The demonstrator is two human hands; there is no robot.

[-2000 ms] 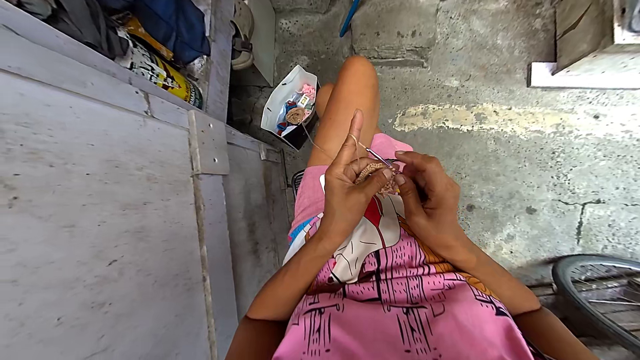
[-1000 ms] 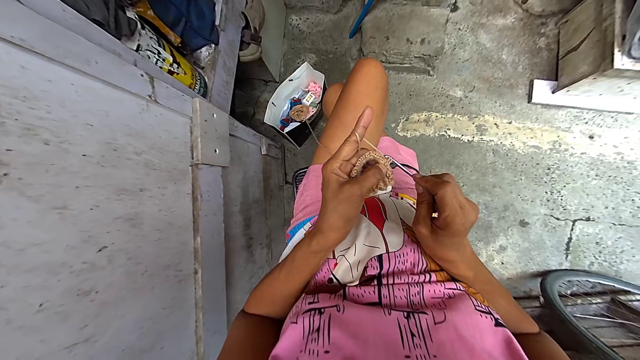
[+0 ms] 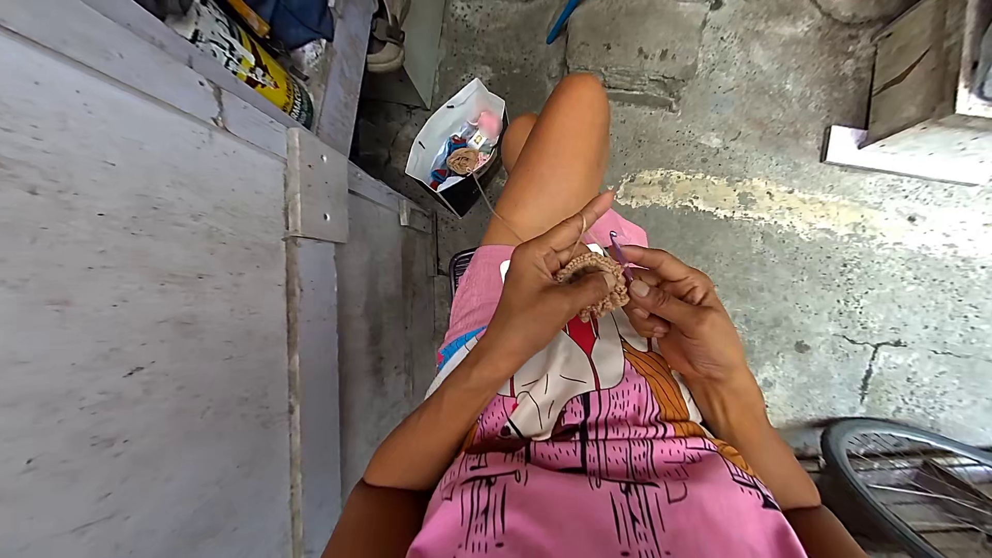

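My left hand (image 3: 554, 271) pinches a small round piece of tan crochet (image 3: 593, 283) over my lap. A strand of tan yarn (image 3: 490, 203) loops round its raised index finger and runs down to a yarn ball (image 3: 463, 160) in a paper bag. In my right hand (image 3: 682, 306) is a purple crochet hook (image 3: 618, 252), held between thumb and fingers. The hook stands at the right edge of the piece, its tip pointing up and away. Whether a loop of yarn sits on the hook I cannot tell.
The white paper bag (image 3: 422, 155) stands on the concrete floor beyond my left knee, with more yarn inside. A grey wooden panel (image 3: 155, 310) runs along the left. A bicycle wheel (image 3: 841, 465) lies at lower right, and a wooden structure (image 3: 914, 85) stands at upper right.
My right hand was lower and farther from the piece a second ago; now it is back beside it. The hook, then angled across to the piece, now points up. My left hand still holds the crochet.
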